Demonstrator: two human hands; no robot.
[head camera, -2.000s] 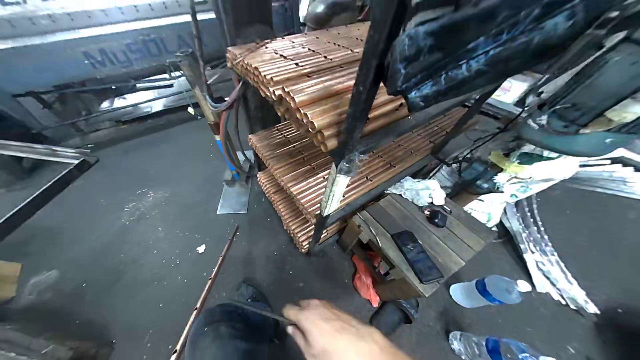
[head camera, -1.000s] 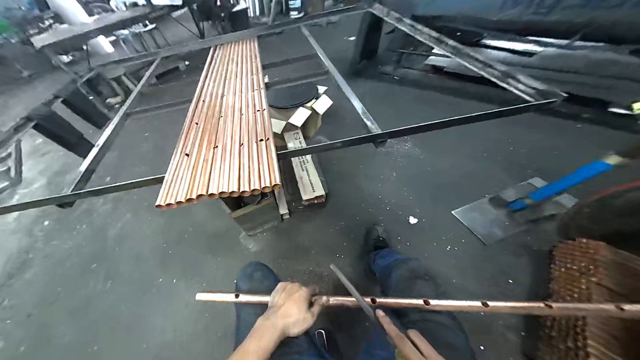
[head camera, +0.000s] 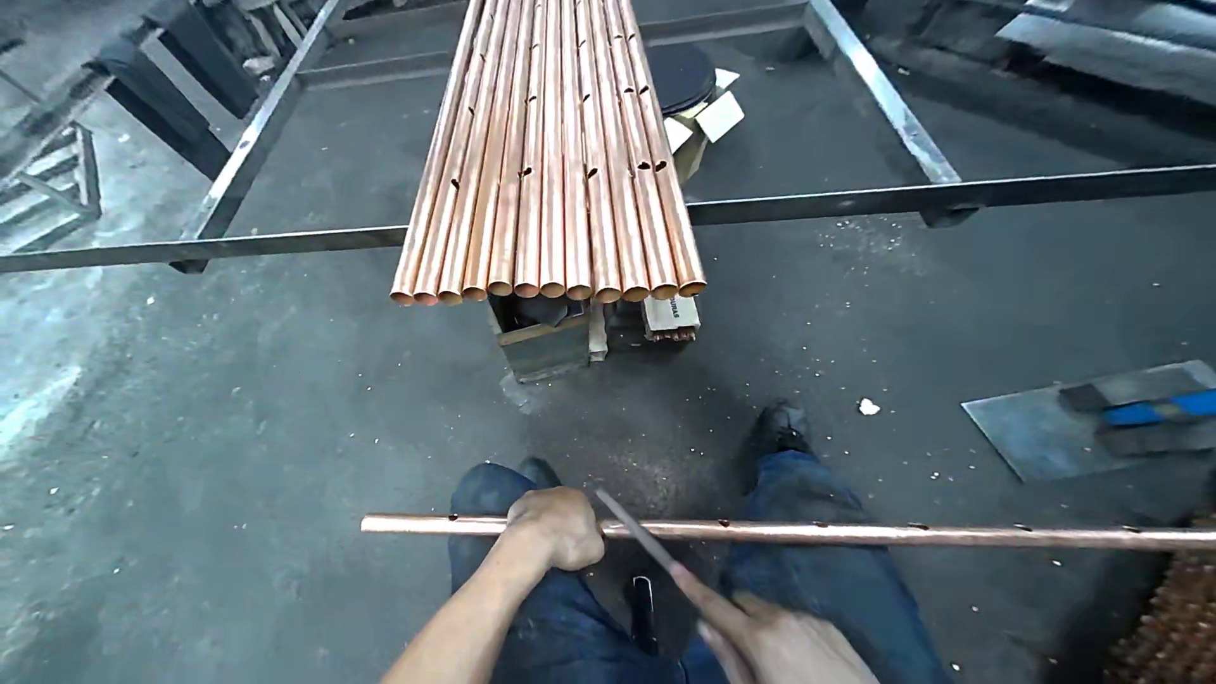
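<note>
A long copper pipe (head camera: 817, 534) with a row of small holes lies level across my thighs. My left hand (head camera: 560, 528) is closed around it near its left end. In my right hand (head camera: 784, 638) is a metal file (head camera: 641, 534), its blade slanting up and left across the pipe just right of my left fist. Whether the blade touches the pipe I cannot tell. Ahead, a row of drilled copper pipes (head camera: 556, 218) lies side by side across a metal frame, open ends facing me.
The steel frame (head camera: 817, 204) spans the view ahead. Under the pipe row stand a box (head camera: 546, 350) and a carton (head camera: 671, 315). A flat metal plate (head camera: 1035, 427) with a blue-marked post is at right, stacked copper pipes (head camera: 1173, 617) at lower right.
The view has swung from the pipe rack to the frame. Two seconds ago one hand showed near the file; now both hands are at the pipe, with the file in the right.
</note>
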